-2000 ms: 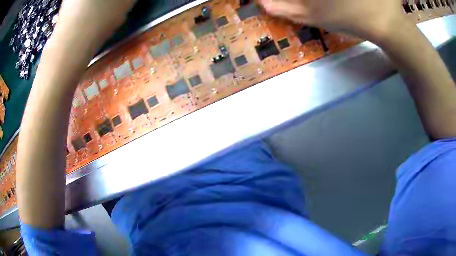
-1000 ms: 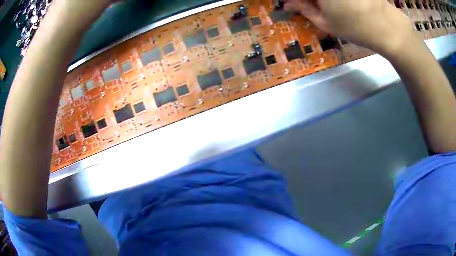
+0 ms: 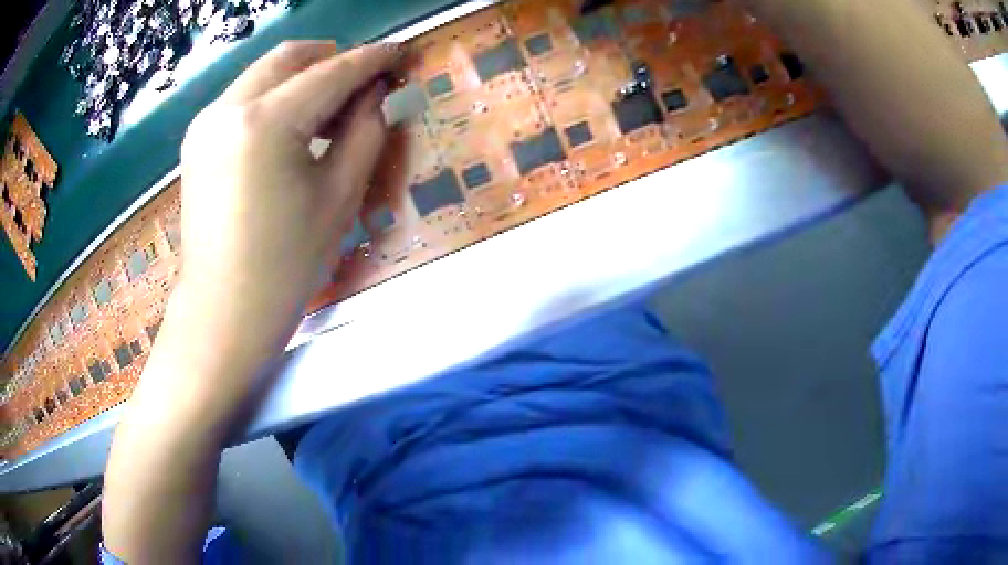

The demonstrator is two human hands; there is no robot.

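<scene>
My bare left hand point(image 3: 271, 166) is over the orange-brown circuit board panel point(image 3: 497, 204), its thumb and forefinger close together near the panel's far edge. A small dark spot shows at the fingertips; I cannot tell whether it is a held component. My right hand is beyond the top edge; only its forearm crosses the upper right. Small black components point(image 3: 639, 86) stand on the panel beside the dark cut-outs, right of centre.
A heap of black and silvery parts point(image 3: 144, 44) lies on the dark green surface point(image 3: 105, 188). A loose orange-brown board piece point(image 3: 27, 182) lies at far left. The wide silver rail point(image 3: 520, 259) runs along the near side, above my blue-clothed lap. Grey floor with a green-and-white line shows lower right.
My left hand has come down into view from beyond the top edge and is now over the boards. My right hand has gone out past the top edge. The view has shifted left.
</scene>
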